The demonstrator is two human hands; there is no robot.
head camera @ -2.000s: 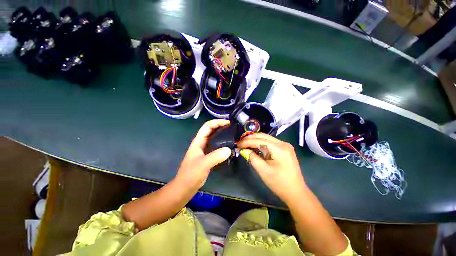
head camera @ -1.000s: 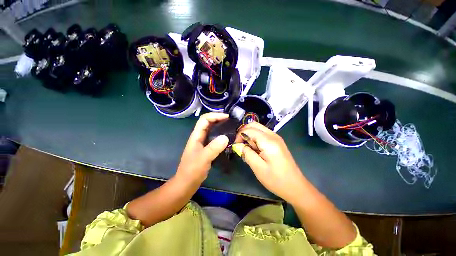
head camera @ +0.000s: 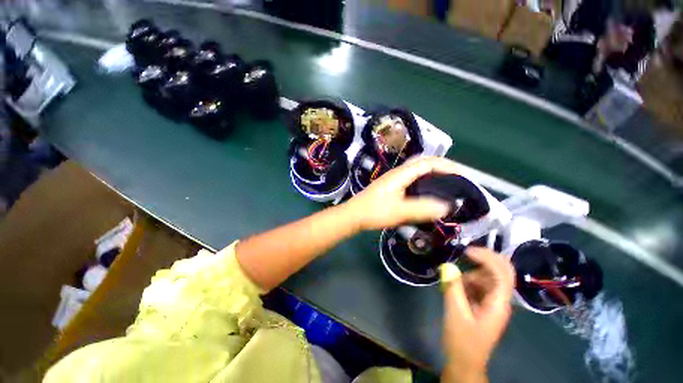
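My left hand (head camera: 393, 196), somewhat blurred, holds a black camera head (head camera: 458, 194) from its left side, at the upper edge of a camera base housing (head camera: 404, 263). The housing's open black interior faces up, with a round metallic centre. Red and pale wires (head camera: 449, 228) run between head and housing. My right hand (head camera: 479, 288) is just right of the housing, fingers apart, with yellow on one fingertip; I see nothing in it. The head's inner side is partly hidden by my left hand.
Two housings with circuit boards (head camera: 320, 123) in their heads stand left. Another housing (head camera: 535, 288) with a bracket (head camera: 554, 203) lies right, beside tangled pale cable (head camera: 608, 336). Black heads (head camera: 202, 78) are piled far left. An open carton (head camera: 112, 277) is below the bench (head camera: 202, 176).
The view has turned and shifted. The held head has moved from below the housing's opening to its upper edge. My right hand has come away from the head and wires, and its fingers have opened.
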